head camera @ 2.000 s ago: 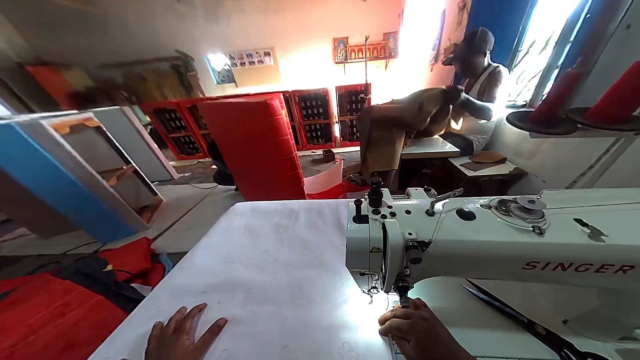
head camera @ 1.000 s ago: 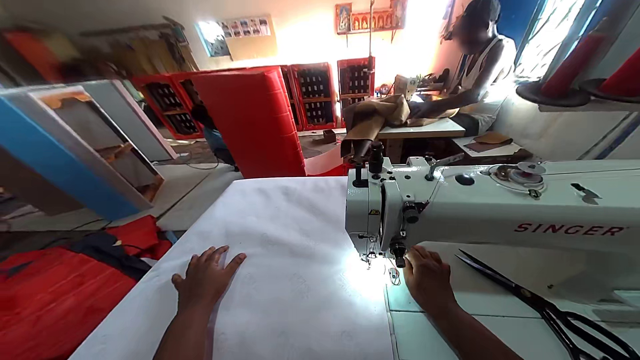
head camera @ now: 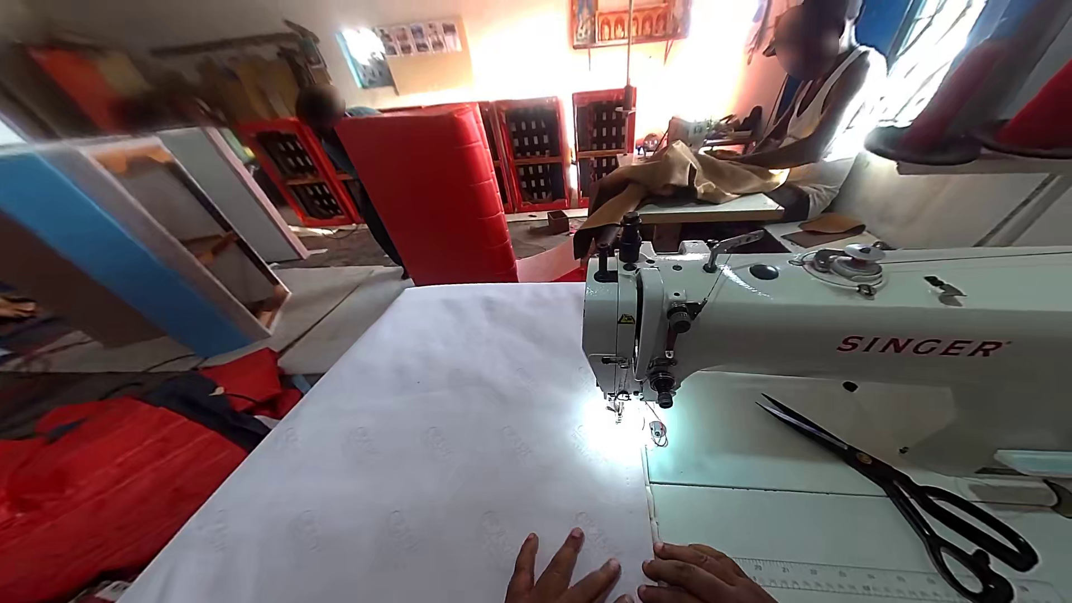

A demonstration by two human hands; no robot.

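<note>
A large white sheet of material [head camera: 402, 435] lies over the left side of the table and under the needle area of a white Singer sewing machine [head camera: 821, 327]. Near the bottom edge, my left hand [head camera: 565, 574] rests on the sheet with its fingers spread. Beside it, my right hand [head camera: 699, 576] has its fingertips at the sheet's right edge; whether they pinch the edge is not clear. The lit presser foot [head camera: 618, 410] stands above both hands. Black-handled fabric shears [head camera: 892, 477] lie to the right, partly over a clear ruler [head camera: 837, 576].
Red fabric [head camera: 126, 477] is heaped at the left. Behind the machine stands a red padded panel [head camera: 431, 197]. A co-worker [head camera: 825, 100] sits at another table with brown material [head camera: 687, 184]; another person [head camera: 322, 113] is behind the panel. Thread cones [head camera: 938, 109] stand at upper right.
My right hand has moved from beside the needle area down to the sheet's lower right edge. My left hand has moved right, close to it. A person has come into view behind the red panel.
</note>
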